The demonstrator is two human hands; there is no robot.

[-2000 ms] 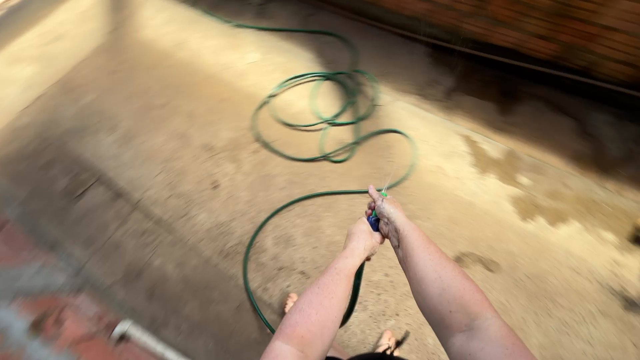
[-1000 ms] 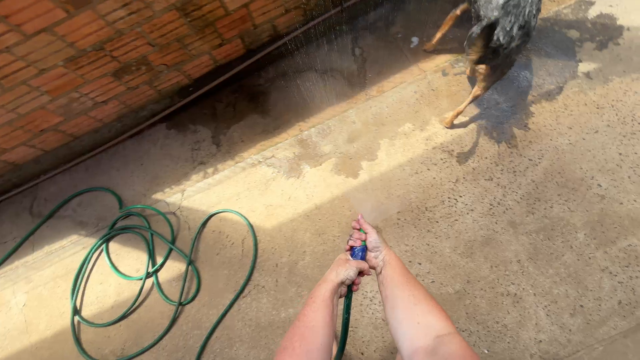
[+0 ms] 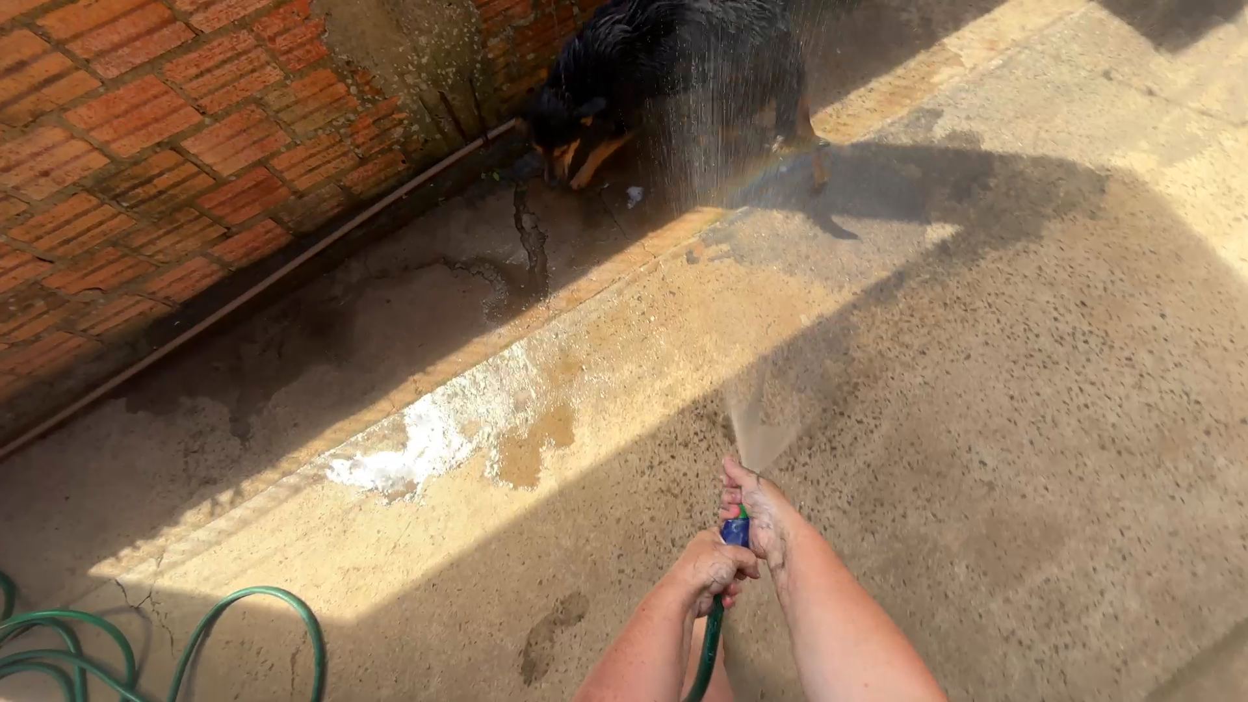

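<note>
Both my hands are closed around the end of a green garden hose (image 3: 711, 643). My left hand (image 3: 718, 570) grips the hose just below the blue hose nozzle (image 3: 736, 531). Further forward, my right hand (image 3: 762, 509) is wrapped around the nozzle's front end and hides most of it. A fan of water (image 3: 762, 424) sprays from it toward a wet black and tan dog (image 3: 673, 58). The dog stands by the wall with its head lowered to the ground, and droplets fall over its side.
A brick wall (image 3: 146, 146) runs along the upper left, with a thin pipe (image 3: 253, 292) at its foot. Loops of green hose (image 3: 314, 634) lie at the lower left. Wet patches and a bright puddle (image 3: 419, 448) mark the concrete floor (image 3: 1024, 439).
The view has swung a good deal. The dog, only partly seen a second ago, now shows its head and body near the wall. Both hands still hold the hose, and the spray is plainer.
</note>
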